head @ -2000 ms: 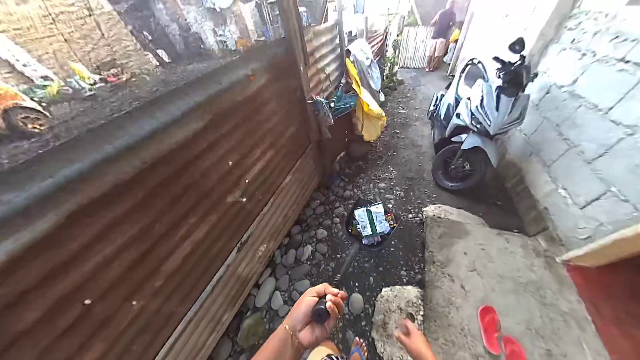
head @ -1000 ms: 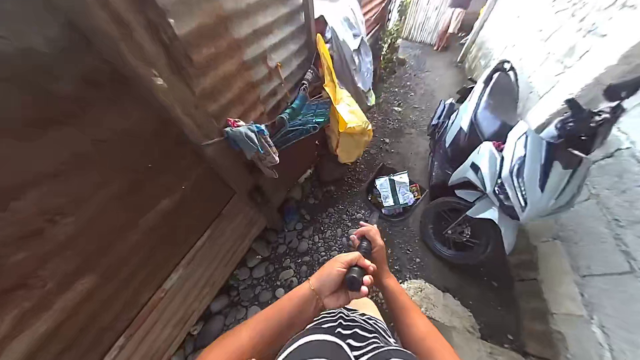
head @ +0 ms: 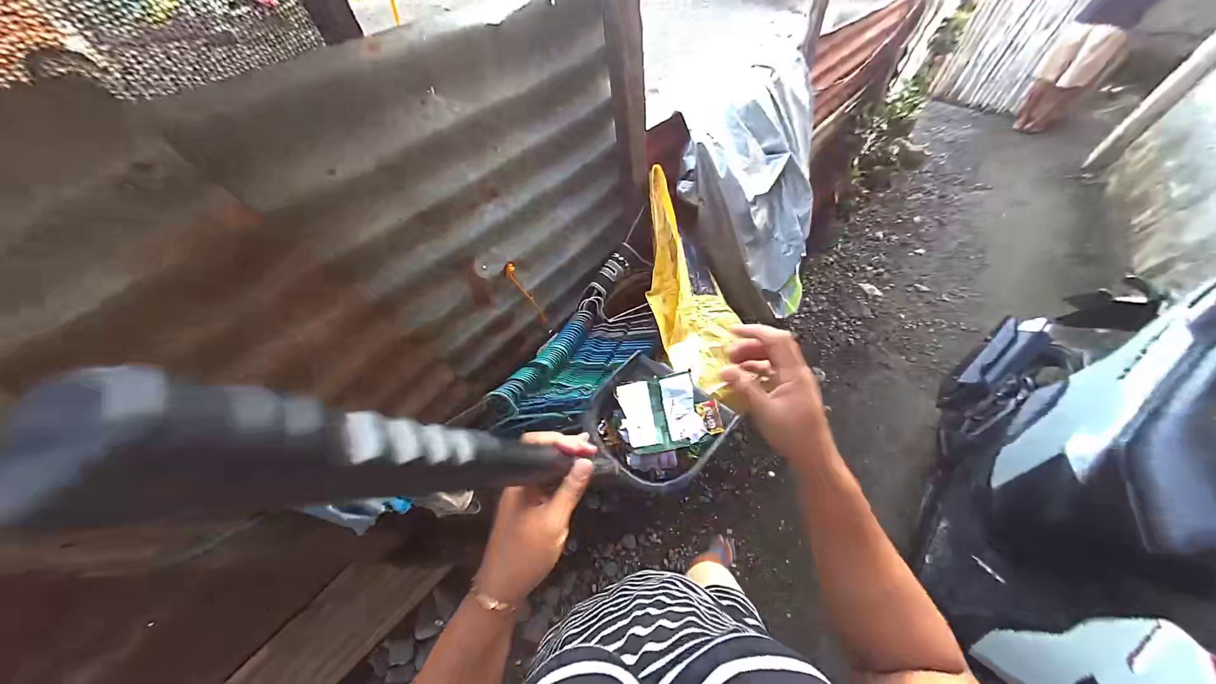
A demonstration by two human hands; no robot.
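My left hand grips the black handle of a long-handled dustpan close to its pan. The handle points left and toward the camera, blurred. Raised off the ground, the dark pan holds litter: flattened white and green packaging, a small red and yellow wrapper and other scraps. My right hand is at the pan's right, beside a yellow sack, its fingers bent near the sack's lower part. Whether it pinches the sack cannot be told.
A rusty corrugated metal fence runs along the left. Striped blue-green fabric hangs by the sack, with a silver tarp behind. A motor scooter stands close on the right. Farther up the gravel path is another person.
The pan, on the ground one second ago, is now lifted beside the yellow sack. My left hand now holds the handle near the pan. My right hand has left the handle and is by the sack.
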